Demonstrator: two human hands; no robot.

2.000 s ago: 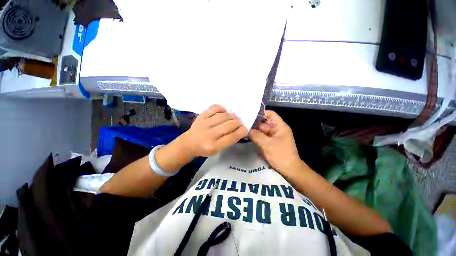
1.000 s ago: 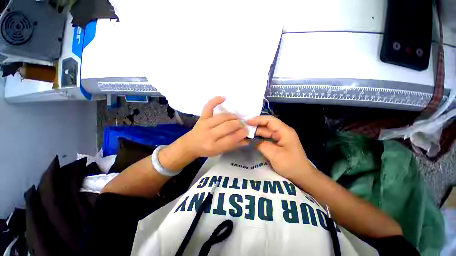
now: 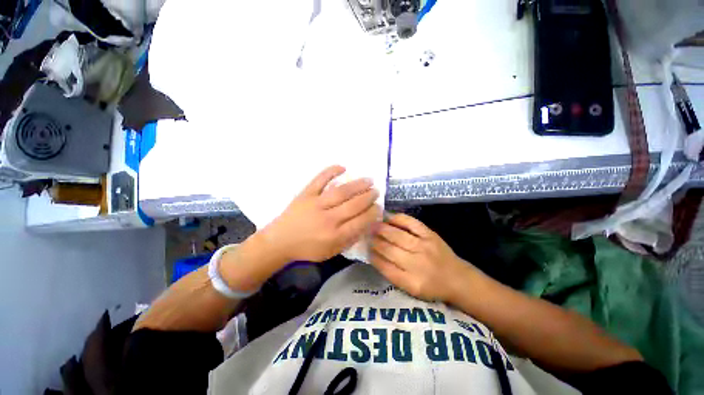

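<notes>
A large white fabric panel (image 3: 270, 116), overexposed, lies over the machine table and hangs over its front edge. A thin dark edge shows along its right side. My left hand (image 3: 328, 220) lies on the panel's lower end and pinches its edge, with the index finger raised. My right hand (image 3: 413, 254) grips the same edge from the right, its fingertips touching those of my left hand. The metal foot and needle area (image 3: 382, 15) of the sewing machine shows at the top, partly cut off by the frame.
A black phone (image 3: 573, 73) and a checked brown tape (image 3: 634, 116) lie at the right, with white strips (image 3: 656, 208) hanging over the edge. A grey vented box (image 3: 58, 131) and dark scraps (image 3: 147, 100) are at the left. A green sack (image 3: 587, 278) lies below right.
The view has shifted, so the machine's foot area now shows at the top. Both hands still hold the panel's lower edge, now with fingers laid flatter on it.
</notes>
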